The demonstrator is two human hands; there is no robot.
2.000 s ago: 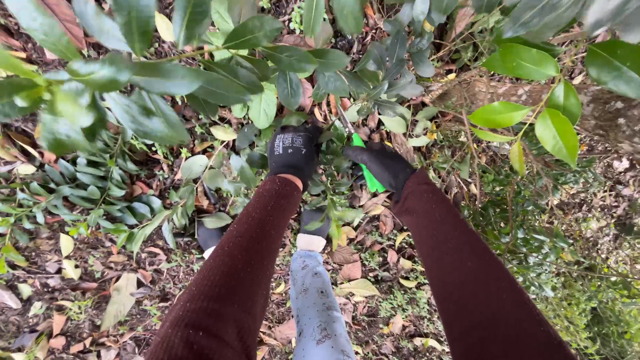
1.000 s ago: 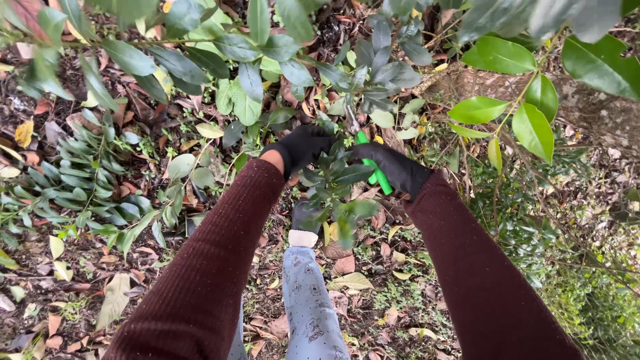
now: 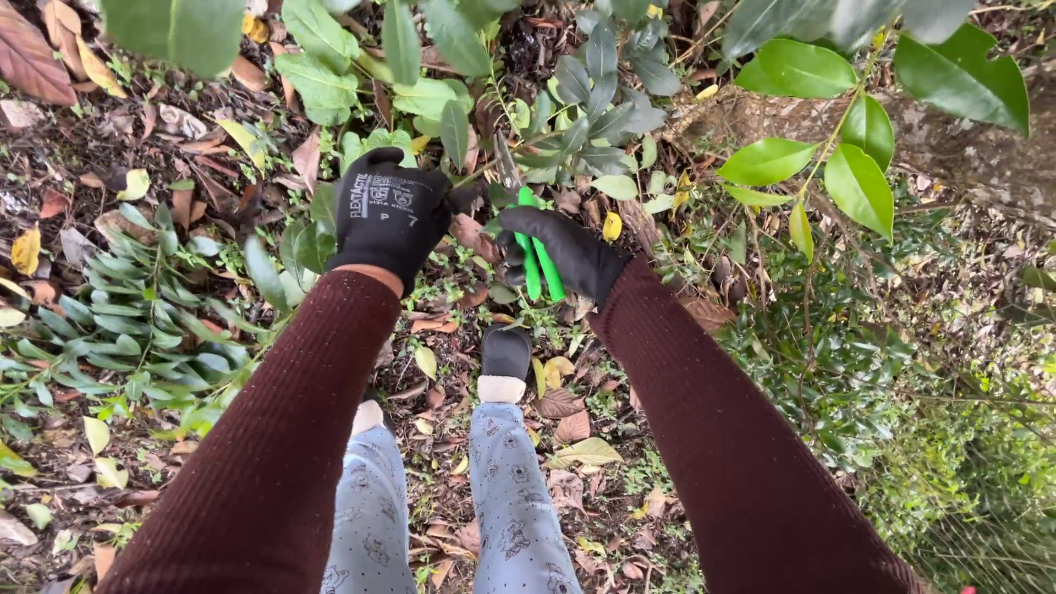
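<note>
My left hand [image 3: 389, 213], in a black work glove, is closed around a thin green leafy stem [image 3: 478, 173]; leaves hang below and left of the fist. Close by on the right, my right hand [image 3: 561, 247], gloved in black too, grips pruning shears [image 3: 536, 260] by their bright green handles. The metal blades point up and to the left, at the stem or just beside it; whether they touch it I cannot tell. Dark green leaves [image 3: 606, 124] spread above and right of the blades.
Cut-looking leafy branches [image 3: 132, 322] lie at the left on soil with dry leaves. A tree trunk [image 3: 932, 157] is at the upper right, behind bright green leaves [image 3: 800, 70] close to the camera. My shoe [image 3: 506, 353] stands below the hands; shrubs fill the lower right.
My left hand has moved left, apart from the right hand. The leafy sprig that hung between the hands one second ago no longer shows there. The green-handled shears remain in my right hand.
</note>
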